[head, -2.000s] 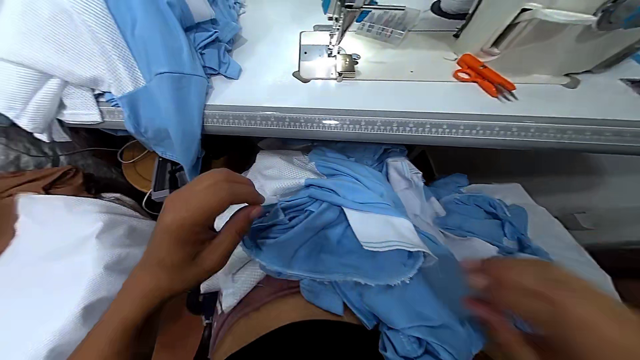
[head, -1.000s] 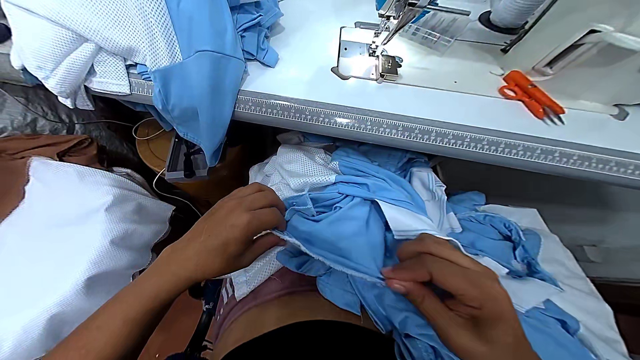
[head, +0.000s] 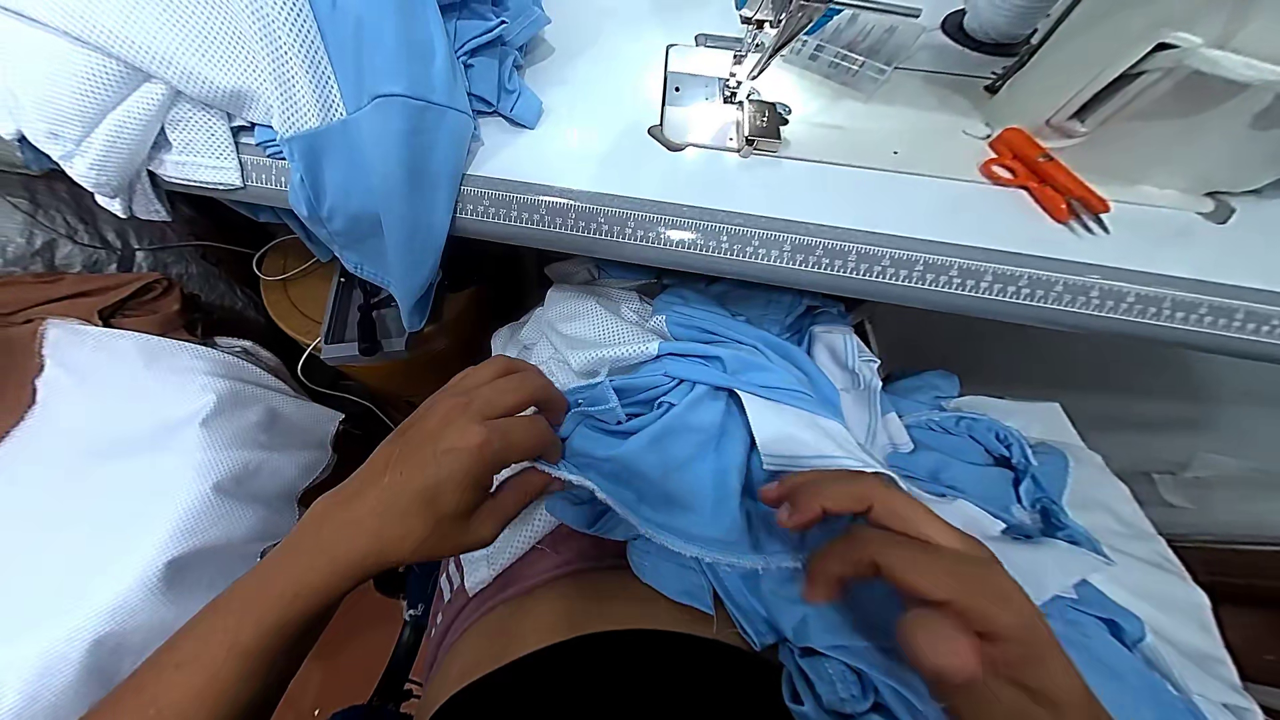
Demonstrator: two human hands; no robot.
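A light-blue and white fabric garment (head: 690, 450) lies bunched across the lap, its raw stitched edge curving toward the body. At its left end, my left hand (head: 470, 460) pinches that edge between thumb and fingers. Over the garment's right part, my right hand (head: 900, 570) has its fingers apart and nothing between them; it is slightly blurred. Beyond the hands stands a sewing machine, its presser foot (head: 740, 90) lit over the metal needle plate (head: 695, 110). Orange thread snips (head: 1045, 180) rest on the machine bed.
The table's front edge carries a ruler strip (head: 680, 235). White mesh and blue cloth (head: 385, 170) hangs over that edge at the left. White fabric (head: 150, 510) lies at the lower left. More blue pieces (head: 980, 470) are at the right. A thread cone (head: 1005, 20) stands at the back.
My right hand has let go of the garment's edge, which it held one second ago, and its fingers have spread. My left hand still holds the edge. The view has shifted since two seconds ago.
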